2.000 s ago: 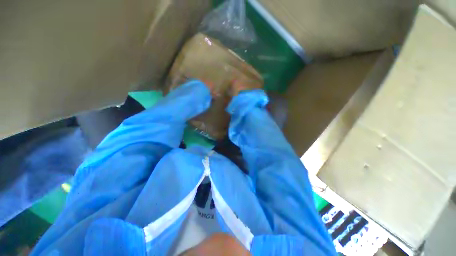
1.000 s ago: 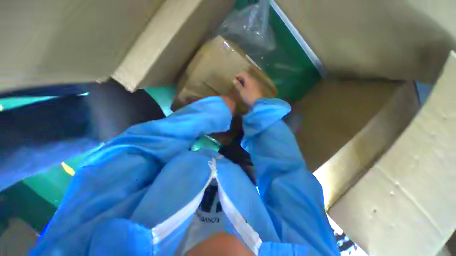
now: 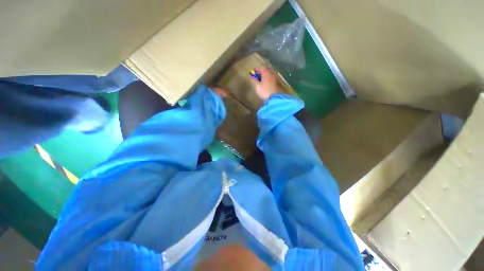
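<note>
A small brown carton [image 3: 233, 119] with shiny tape lies low between my knees. My right hand [image 3: 267, 84] is closed in a fist over the carton around a small tool [image 3: 256, 75] with a blue and yellow-orange end, possibly a utility knife. Its blade cannot be made out. My left hand [image 3: 219, 92] is at the carton's left side, mostly hidden by the blue sleeve. Its fingers are too unclear to tell whether they grip.
Large open cartons stand at the left [image 3: 196, 39] and right [image 3: 382, 127]. A clear plastic bag [image 3: 289, 42] lies beyond the small carton. Another person's blue sleeve or clothing [image 3: 48, 114] is at the left. Yellow-black tape [image 3: 57, 165] marks the green floor.
My right hand has turned and risen along the carton, and the coloured tool end now shows. My left hand has moved to the carton's left side. The view has shifted.
</note>
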